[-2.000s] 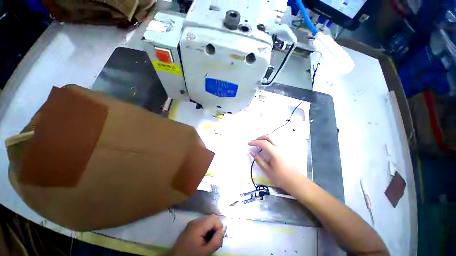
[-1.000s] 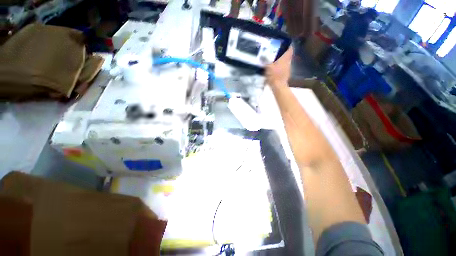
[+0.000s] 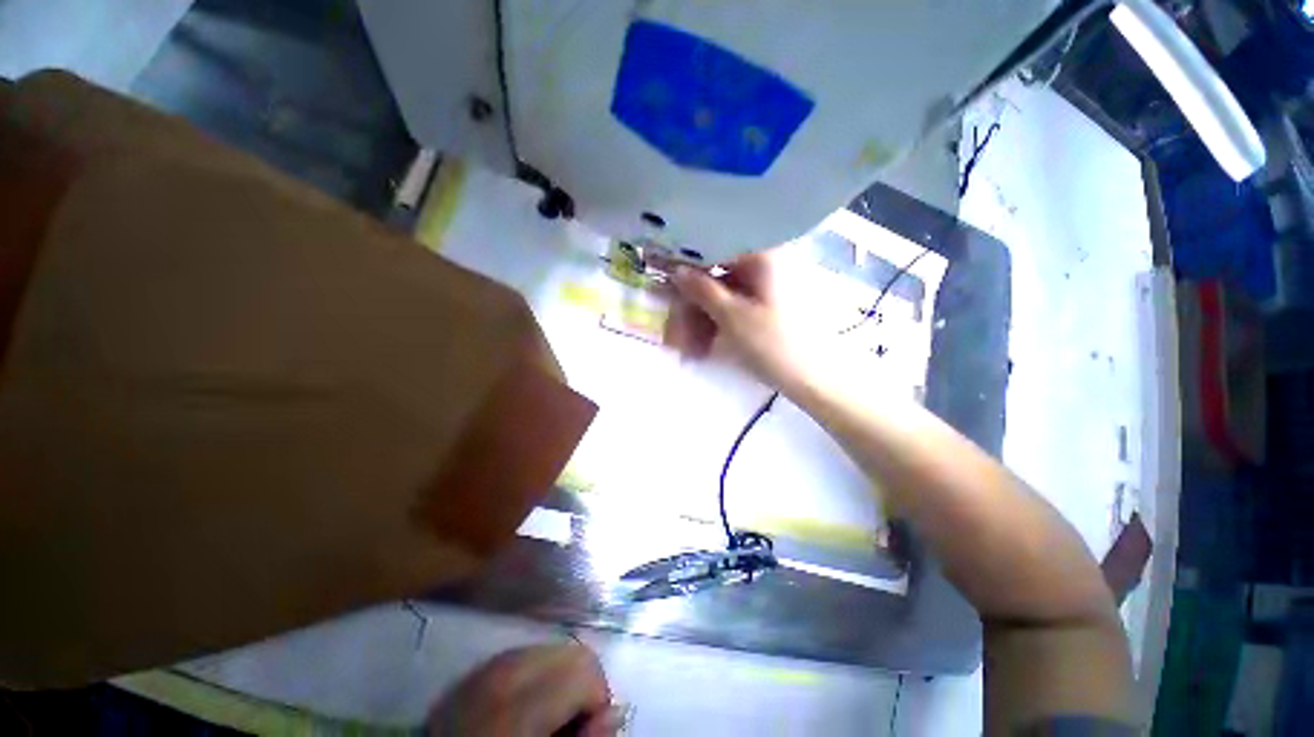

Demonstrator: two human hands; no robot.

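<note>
My right hand (image 3: 728, 310) is at the needle area (image 3: 641, 262) under the machine head, its fingertips close together there; whether they pinch thread cannot be made out. My left hand (image 3: 526, 694) is curled at the bottom edge, partly cut off; what it holds, if anything, is hidden. The brown bag panel (image 3: 245, 389) lies at the left with a reddish-brown patch (image 3: 507, 454) at its right end. The thread snips (image 3: 692, 572) lie on the front of the bed plate, tied to a black cord (image 3: 731, 458).
The white template (image 3: 656, 432) with yellow tape lies inside the dark grey bed plate (image 3: 968, 338). The white machine head (image 3: 865, 101) with its blue label overhangs the back. A small dark brown patch piece (image 3: 1128, 557) lies at the table's right side.
My right hand has left the control screen and come to the needle area. The view has turned down and closer to the machine head. My left hand shows again at the bottom edge.
</note>
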